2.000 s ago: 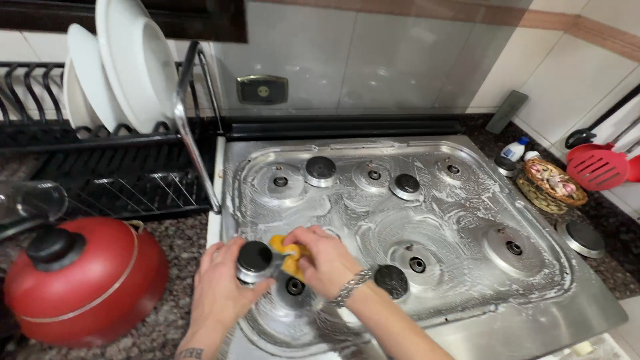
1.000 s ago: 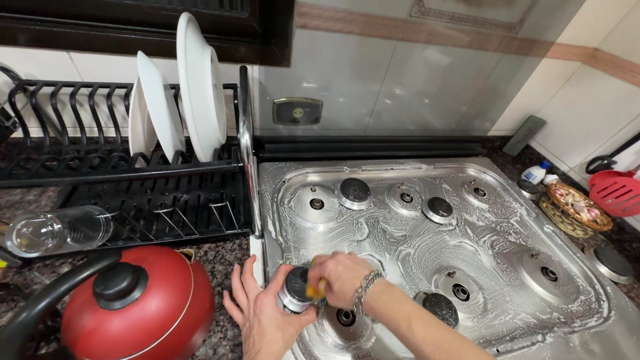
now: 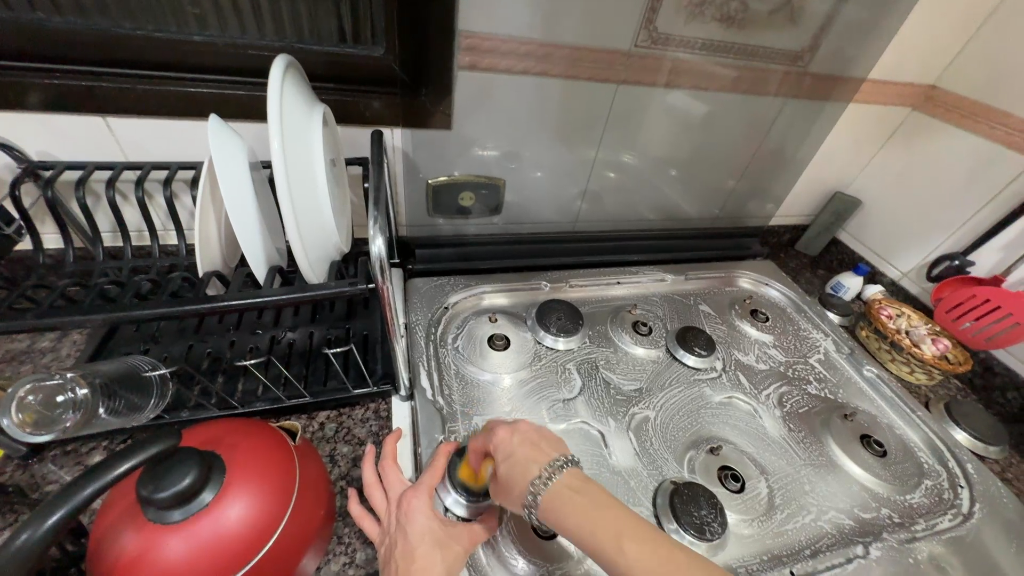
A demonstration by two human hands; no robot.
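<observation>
Between thumb and forefinger, my left hand grips a round burner cap with a metal rim, its other fingers spread, over the near-left corner of the stovetop. My right hand, with a metal bracelet on the wrist, presses a yellow sponge onto the cap's black top. Soapy streaks cover the stainless steel stovetop. Other burner caps lie on it: one at the back left, one at the back middle and one near the front. Open burner seats such as this one show between them.
A red kettle stands left of my hands. Behind it are a clear glass and a black dish rack with white plates. To the right are a wicker basket of garlic, a small bottle, another burner cap and a red slotted spatula.
Both hands stay together at the cap, the left fingers more spread than two seconds ago. The sponge has shifted onto the cap's top. The view has swung left and up.
</observation>
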